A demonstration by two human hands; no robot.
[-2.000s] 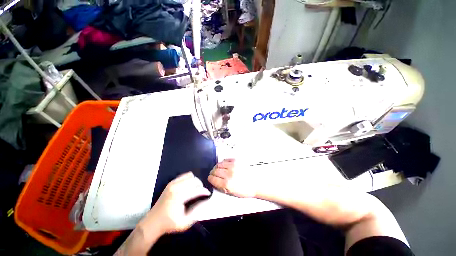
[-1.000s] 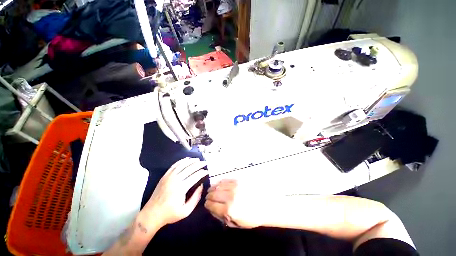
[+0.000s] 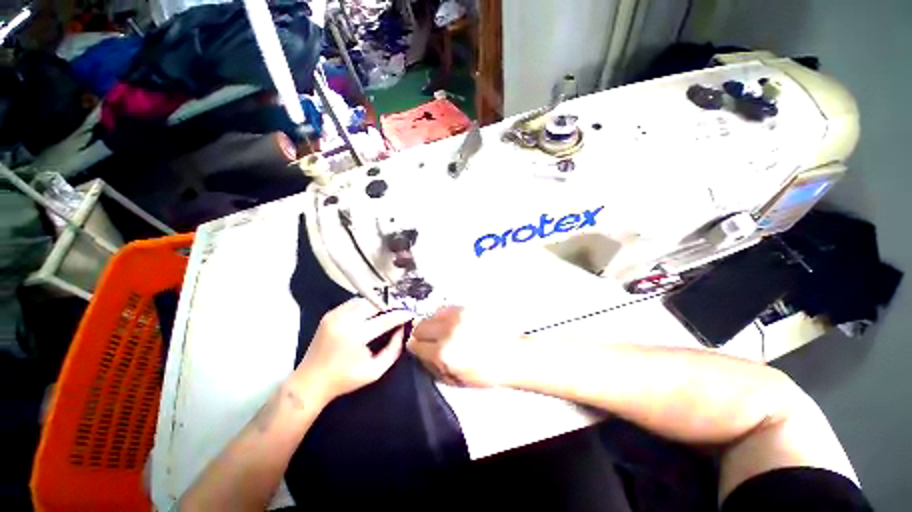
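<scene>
A dark fabric panel (image 3: 385,430) lies on the white sewing table (image 3: 235,330) and runs from the needle area over the front edge towards my lap. My left hand (image 3: 350,347) pinches the fabric just in front of the presser foot. My right hand (image 3: 450,347) grips the fabric edge close beside it, with fingers curled. The cream-white sewing machine head (image 3: 650,190) with blue "protex" lettering stands behind my hands. The needle and presser foot are mostly hidden by my fingers and glare.
An orange slotted basket (image 3: 115,370) stands left of the table. A flat black rectangle (image 3: 725,300) and a dark cloth pile (image 3: 845,265) lie at the right. Heaped clothing (image 3: 210,60) fills the back left.
Both hands have moved up close to the needle area. More of the dark panel now shows in front of my hands, hanging over the front edge. The view has also shifted.
</scene>
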